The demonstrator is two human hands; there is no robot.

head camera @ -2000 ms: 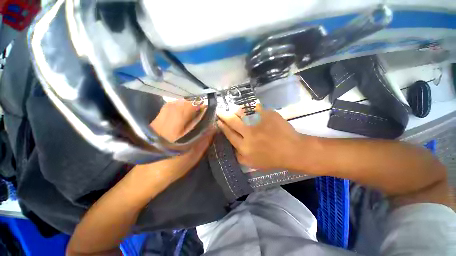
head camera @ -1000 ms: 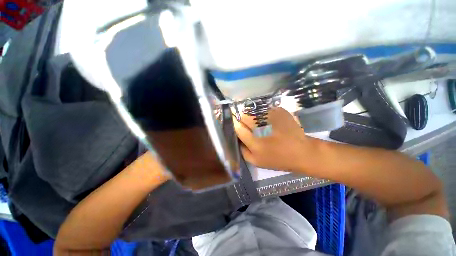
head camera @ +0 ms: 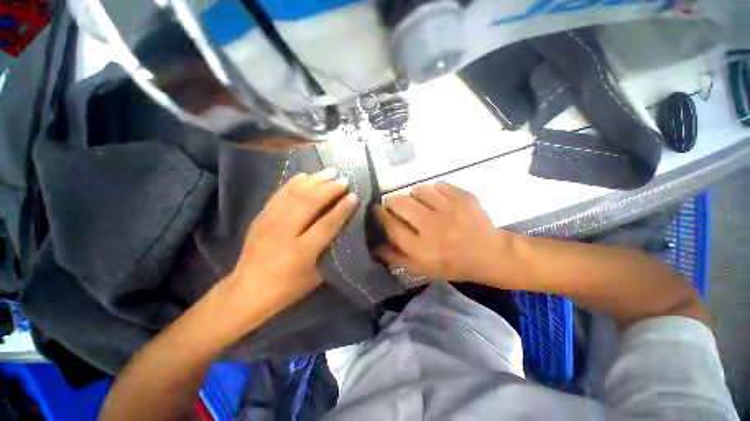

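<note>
A large charcoal garment piece (head camera: 123, 214) lies bunched on the left and hangs over the table's front edge. Its stitched edge strip (head camera: 354, 251) runs from under the needle area (head camera: 349, 127) toward the lap. My left hand (head camera: 292, 226) lies on the cloth left of the strip, fingertips pressing just in front of the presser foot. My right hand (head camera: 440, 230) has its fingers curled on the strip's right edge and grips it. The needle and foot are washed out by bright light.
The white and blue sewing machine head (head camera: 345, 49) spans the top. A folded dark stitched strip (head camera: 588, 156) and a black oval object (head camera: 678, 122) lie at right. A measuring tape (head camera: 608, 218) follows the table edge. Blue crates (head camera: 547, 333) stand below; a red object (head camera: 20, 25) is top left.
The view has shifted, uncovering the needle area and my left hand, which the machine's shiny part had hidden. My right hand has moved back from the needle, toward the lap, and its fingers have curled.
</note>
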